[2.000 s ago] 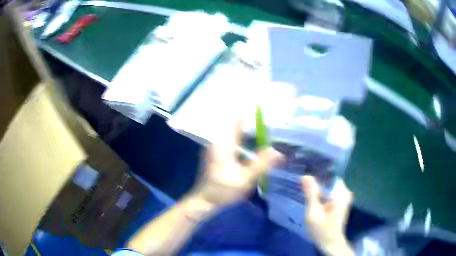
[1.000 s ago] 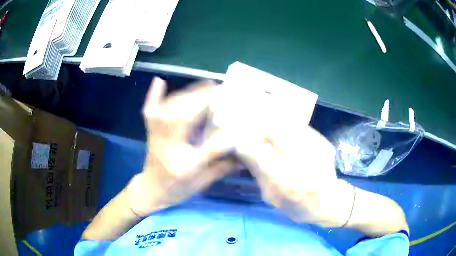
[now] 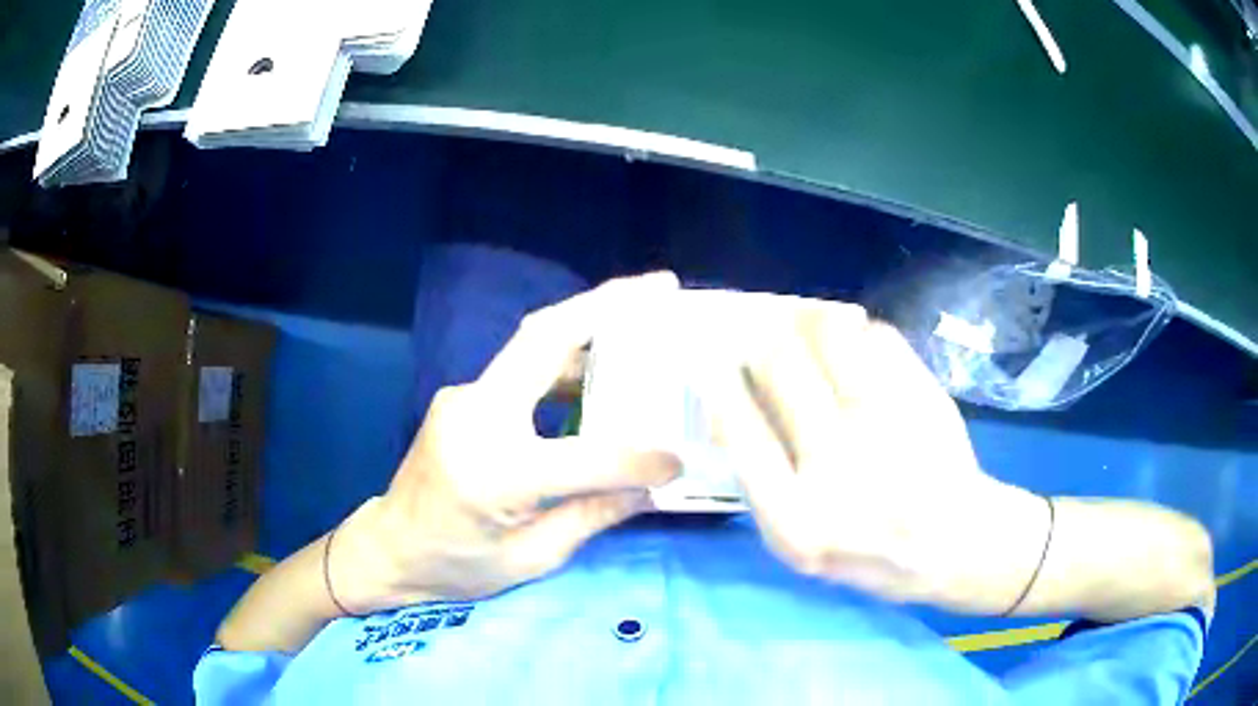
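Note:
A white retail box (image 3: 637,400) is held upright close to the blue uniform, low in the middle of the view. My left hand (image 3: 517,435) grips its left side, fingers along the top and thumb near the lower end. My right hand (image 3: 862,448) lies over its right side and touches it. Glare washes out the box face and most of its right part is hidden by my right hand. A small green accent shows between my left thumb and fingers.
Stacks of flat boxes (image 3: 283,83) stand on the green bench (image 3: 621,69) at upper left. A clear plastic bag (image 3: 1028,338) hangs at the bench edge on the right, with white slips (image 3: 1069,237) above it. Brown cartons (image 3: 138,483) stand at left.
The view has turned down, away from the red item. The box has come from the bench edge down near my body, and its broad white panel no longer stands out above my hands.

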